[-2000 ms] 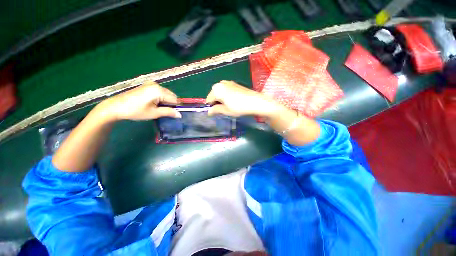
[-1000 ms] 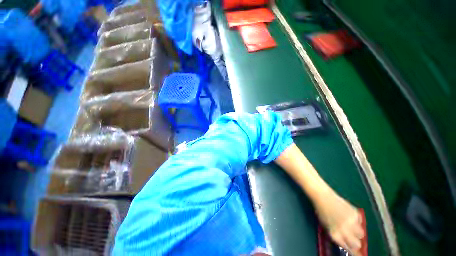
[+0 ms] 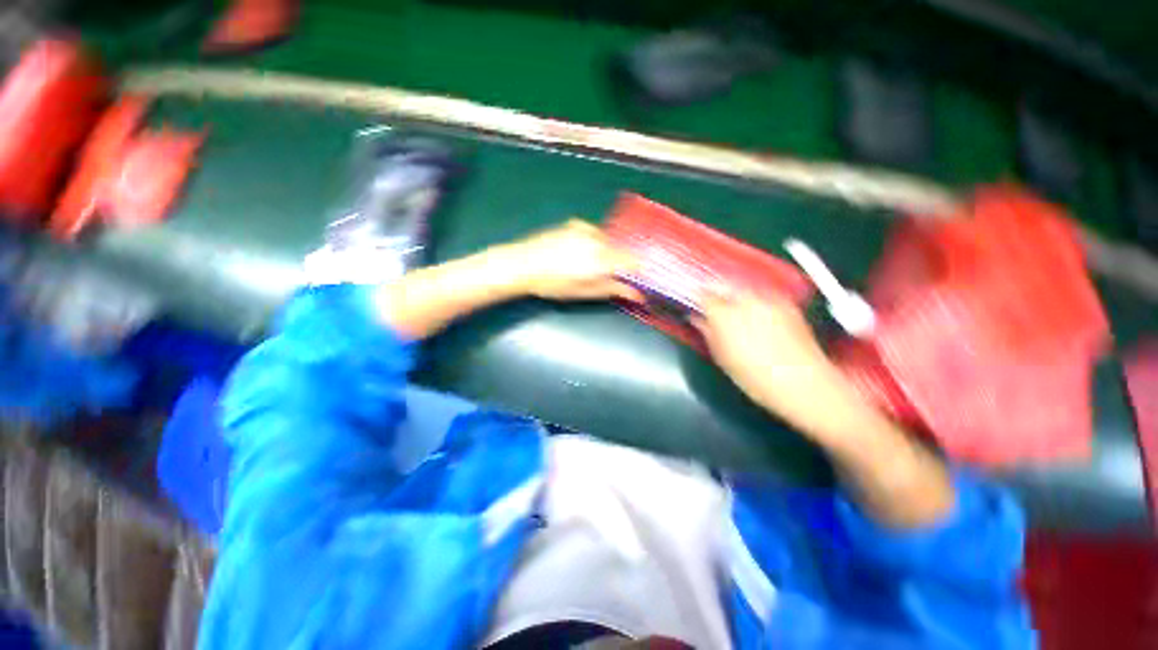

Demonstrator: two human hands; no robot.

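Observation:
A red bubble bag (image 3: 679,248) is in front of me on the dark green bench, blurred, with a darker part along its near edge; I cannot tell how far a unit sits inside. My left hand (image 3: 578,263) holds its left end. My right hand (image 3: 749,324) is on its lower right side, fingers at the bag's near edge. A bagged unit (image 3: 404,197) in clear film lies on the bench beyond my left forearm. A loose pile of red bubble bags (image 3: 997,330) lies at the right. A small white tool with a round end (image 3: 832,290) lies beside the pile.
The green conveyor (image 3: 508,64) runs beyond the pale edge strip (image 3: 559,131), carrying spaced dark units (image 3: 696,64) and a red bag (image 3: 252,23). More red bags (image 3: 140,172) lie on the bench at far left. A blue stool (image 3: 191,451) stands lower left.
The view has swung back from the left side to the bench front. Both hands now show on the red bag; one second ago only my left hand showed, on a red bag.

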